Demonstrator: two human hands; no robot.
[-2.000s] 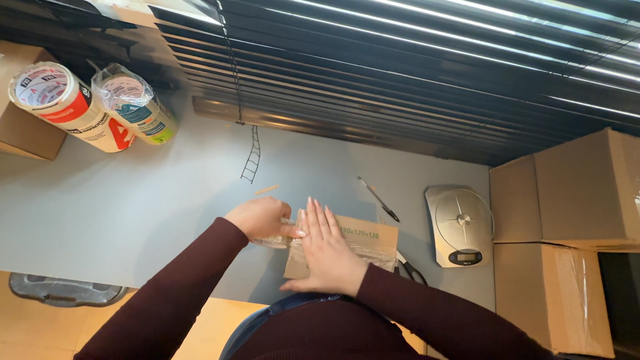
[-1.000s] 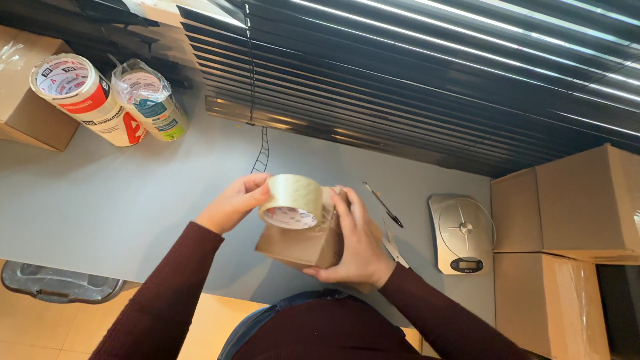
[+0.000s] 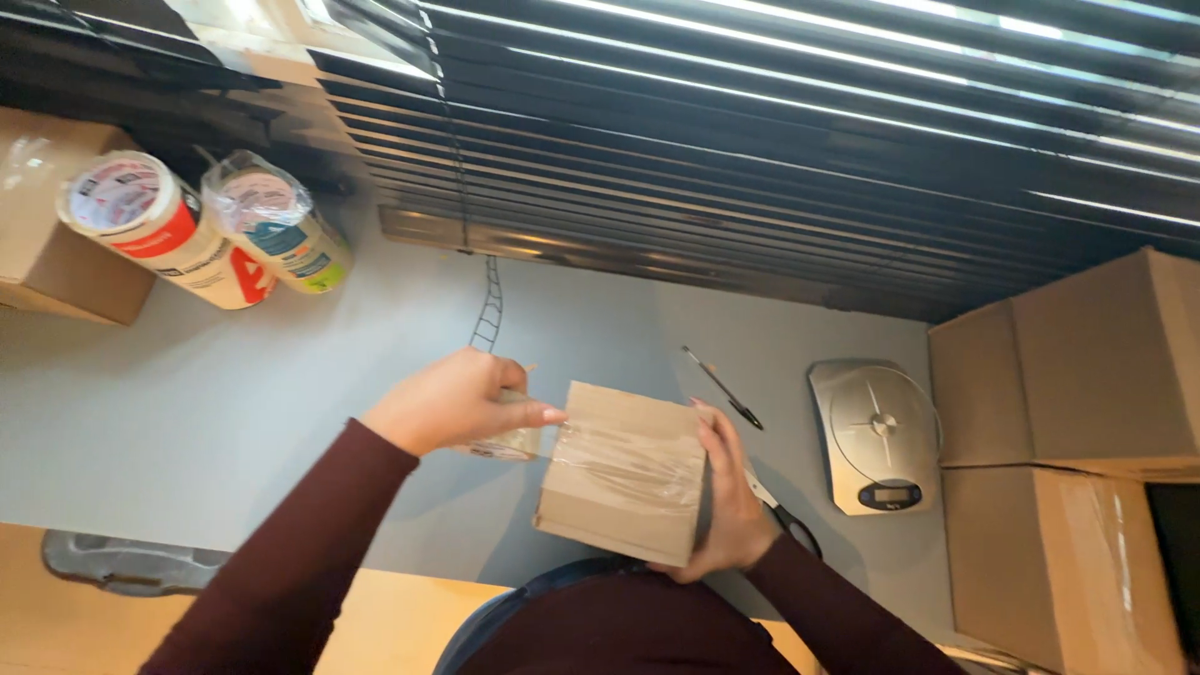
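Observation:
My left hand (image 3: 459,398) grips a roll of clear packing tape (image 3: 506,439), mostly covered by the fingers, just left of a small cardboard box (image 3: 623,469). Clear tape lies wrinkled across the box's facing side. My right hand (image 3: 727,497) holds the box by its right side, thumb near the lower edge. Partly behind that hand, scissors (image 3: 792,530) with dark handles lie on the grey table (image 3: 600,319). A ballpoint pen (image 3: 722,386) lies beyond the box.
A kitchen scale (image 3: 877,436) stands right of the pen, beside large cardboard boxes (image 3: 1102,366). Wrapped tape rolls (image 3: 169,230) and a plastic-wrapped stack (image 3: 277,220) stand at the left near another carton (image 3: 66,216). Dark blinds (image 3: 656,197) hang along the back, their ladder cord (image 3: 488,305) trailing onto the table.
Two seconds ago both hands pressed on the box. The tape roll, in front of the box one second ago, is now at its left in my left hand; the box's taped side faces the camera.

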